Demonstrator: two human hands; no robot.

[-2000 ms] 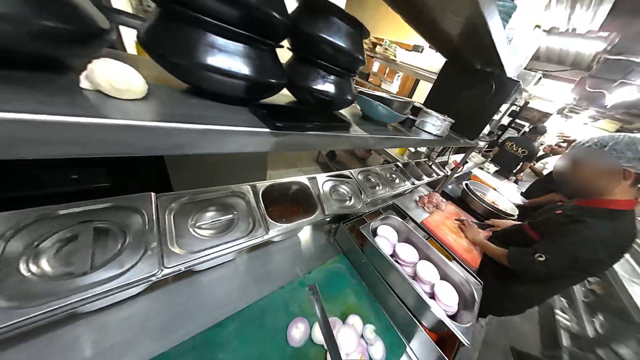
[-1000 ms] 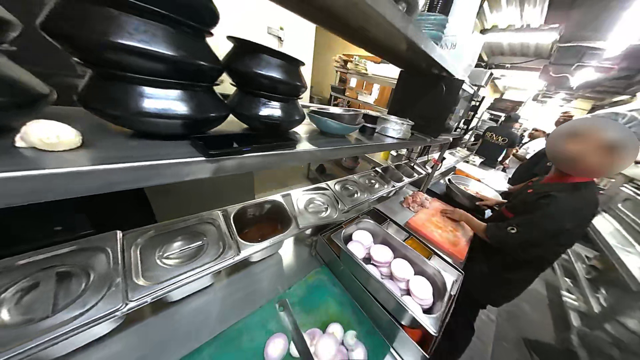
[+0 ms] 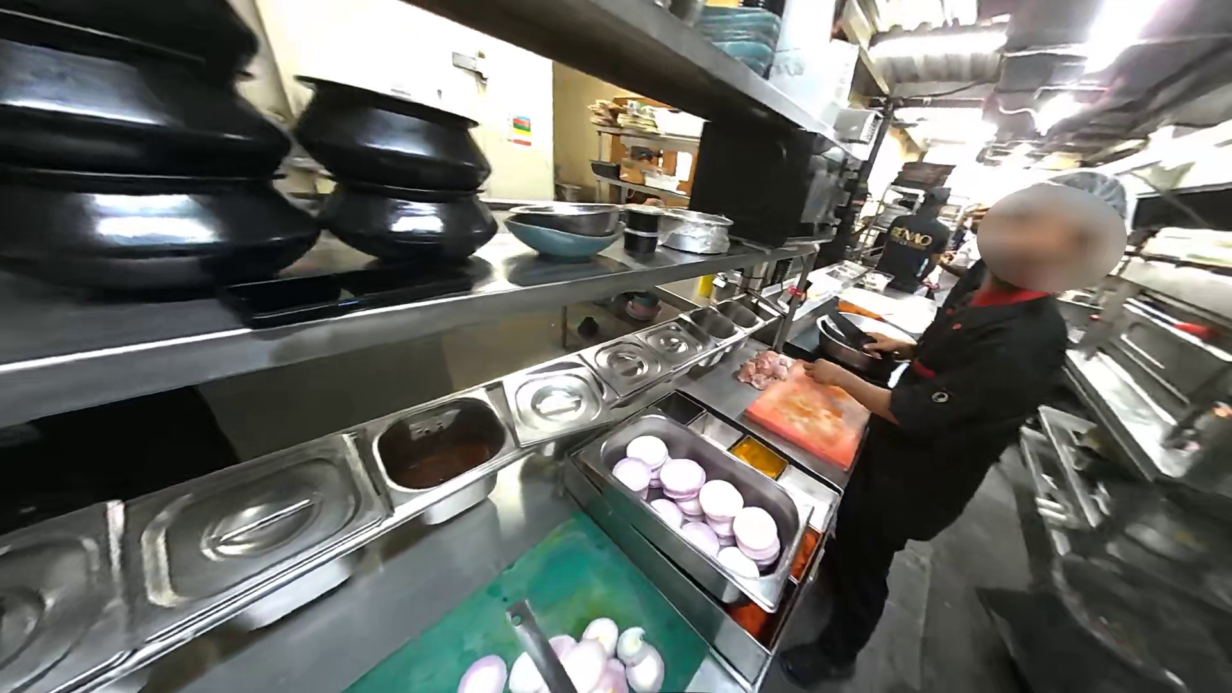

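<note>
Neither my left hand nor my right hand shows in the head view. Several peeled onions [image 3: 587, 664] lie on a green cutting board [image 3: 549, 568] at the bottom edge. A metal utensil [image 3: 537, 643], cut off by the frame so its kind is unclear, slants over them. To the right of the board, a steel pan [image 3: 789, 512] holds stacks of thick onion slices [image 3: 721, 500]. It rests on a larger tray with compartments, one of which holds something yellow [image 3: 758, 456].
A person in a dark uniform [image 3: 982, 385] stands at the right by a red cutting board [image 3: 813, 416] and pieces of raw meat [image 3: 766, 369]. Lidded steel containers [image 3: 255, 520] line the counter beneath a steel shelf [image 3: 539, 289] bearing black pots [image 3: 395, 192] and a blue bowl [image 3: 563, 239].
The person at the right has moved their hands apart, one now at the large round bowl with a dark object. The view has turned somewhat to the right.
</note>
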